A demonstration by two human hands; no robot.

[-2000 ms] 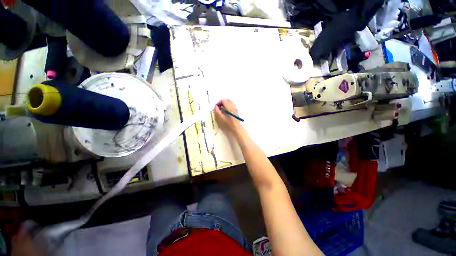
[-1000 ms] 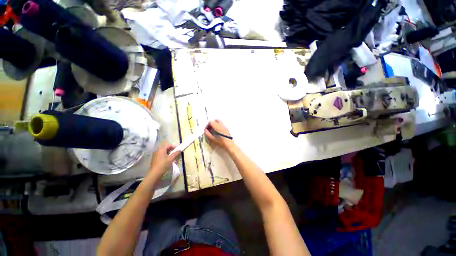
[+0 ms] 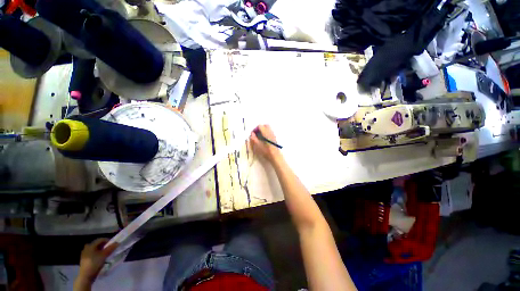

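A narrow white strip [image 3: 166,197] runs slantwise from the lower left up onto the white machine table [image 3: 296,94]. My left hand [image 3: 96,257] grips the strip near its lower end, below the table's front edge; a loose part of the strip hangs beside the hand. My right hand [image 3: 264,141] is on the table at the strip's upper end and holds a thin dark marking pen [image 3: 272,142] that points to the lower right. The right fingertips are at the strip; whether they pinch it cannot be told.
A navy thread cone [image 3: 117,140] with a yellow end lies over a round white dish [image 3: 182,133] at the left. More dark cones [image 3: 128,54] stand behind. A cream sewing machine [image 3: 422,118] and a white roll [image 3: 341,108] are at the right. A red crate [image 3: 422,233] is below.
My left hand has moved from the table's left edge down and left, holding the strip, which is now stretched long and straight. My right hand stays at the strip's upper end with the pen.
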